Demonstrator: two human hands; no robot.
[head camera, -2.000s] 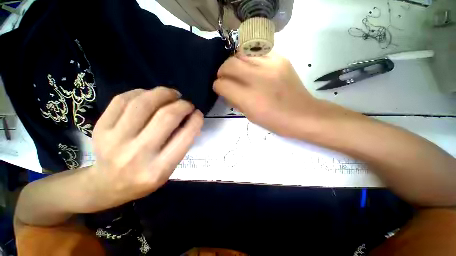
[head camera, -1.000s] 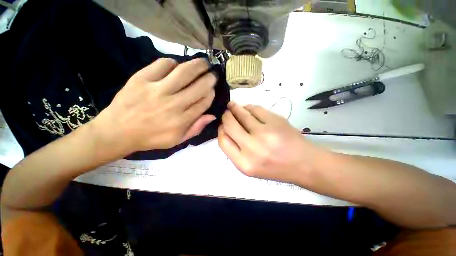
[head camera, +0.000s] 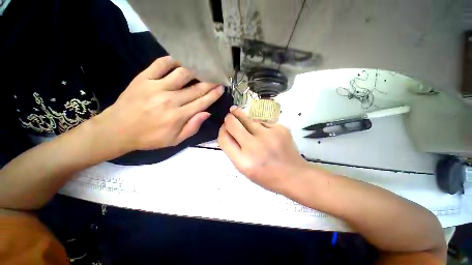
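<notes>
Black garment piece (head camera: 103, 52) with cream embroidery lies left of the needle, its edge near the presser foot (head camera: 237, 98). My left hand (head camera: 160, 106) lies flat on the cloth, fingertips beside the foot. My right hand (head camera: 264, 150) pinches the cloth edge just in front of the foot, thumb hidden. The cream ribbed knob (head camera: 264, 110) is right of the foot, below the black bellows-like part (head camera: 267, 82). The fingertips partly hide the stitching point.
Black thread snips (head camera: 337, 127) and a white-handled tool (head camera: 388, 112) lie right of the needle. Tangled thread (head camera: 357, 93) is behind them. The machine head (head camera: 362, 36) hangs overhead. A dark round knob (head camera: 450, 174) is at far right. Ruler markings run along the table front (head camera: 181, 191).
The view has shifted, showing more of the machine head. Over two seconds my left hand has moved up beside the foot. My right hand has moved from beside the knob to the cloth edge in front.
</notes>
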